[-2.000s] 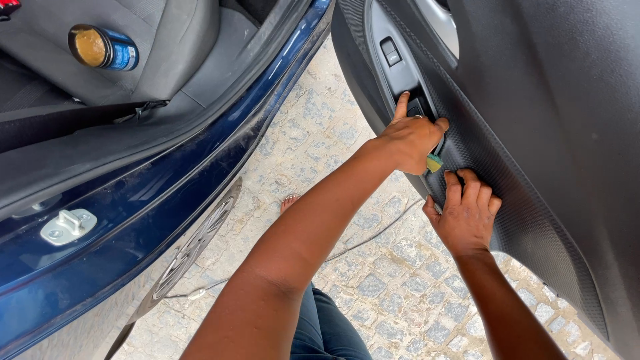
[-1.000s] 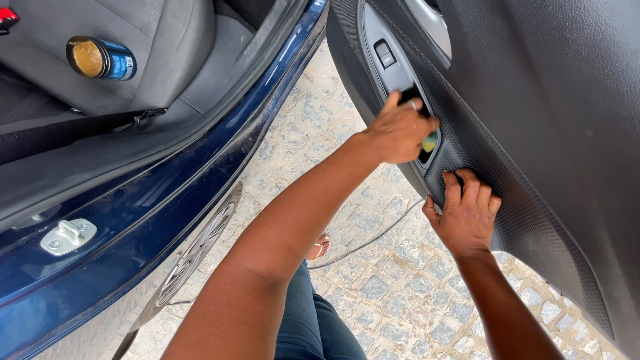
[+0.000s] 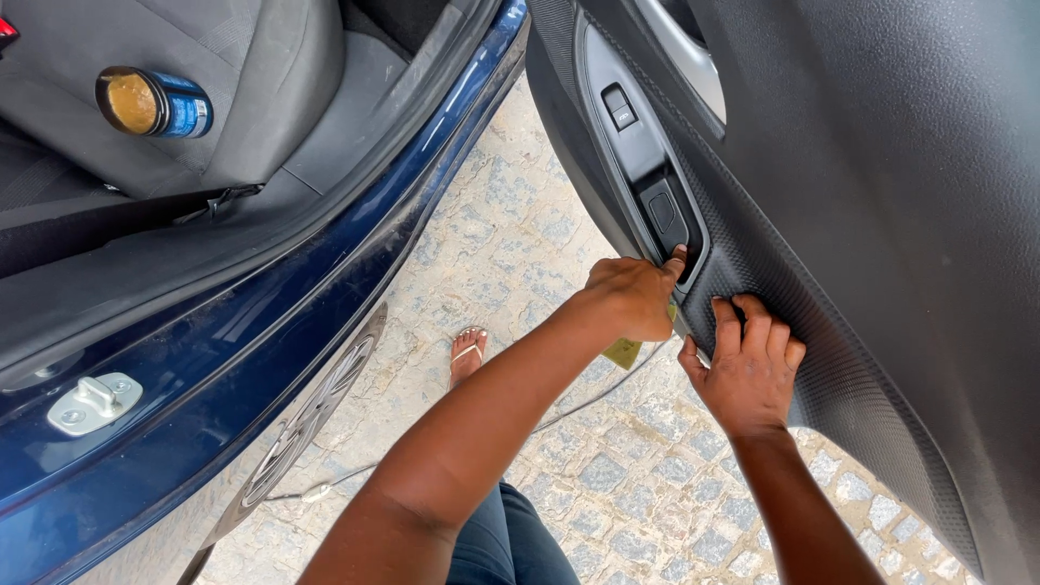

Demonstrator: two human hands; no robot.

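My left hand (image 3: pixel 634 298) holds a yellow-green cloth or pad (image 3: pixel 624 353), which shows beneath the palm. Its index finger reaches into the pull recess (image 3: pixel 671 223) of the black car door's armrest. Beside it, my right hand (image 3: pixel 747 366) rests on the textured door panel (image 3: pixel 821 341), fingers bent and apart, thumb at the panel's edge. A window switch (image 3: pixel 620 106) is set in the grey armrest trim (image 3: pixel 597 73), above the recess in view.
An open blue jar (image 3: pixel 185 106) of yellowish-brown paste lies tilted on the dark car seat (image 3: pixel 268 49). The blue door sill (image 3: pixel 325 268) and metal striker (image 3: pixel 96 404) are at left. A thin cable (image 3: pixel 581 404) crosses the cobblestones (image 3: pixel 650 471) near a sandalled foot (image 3: pixel 469 351).
My left hand has moved down in the view, towards the near end of the recess, uncovering more of it. My right hand stays on the door panel. More of the foot now shows.
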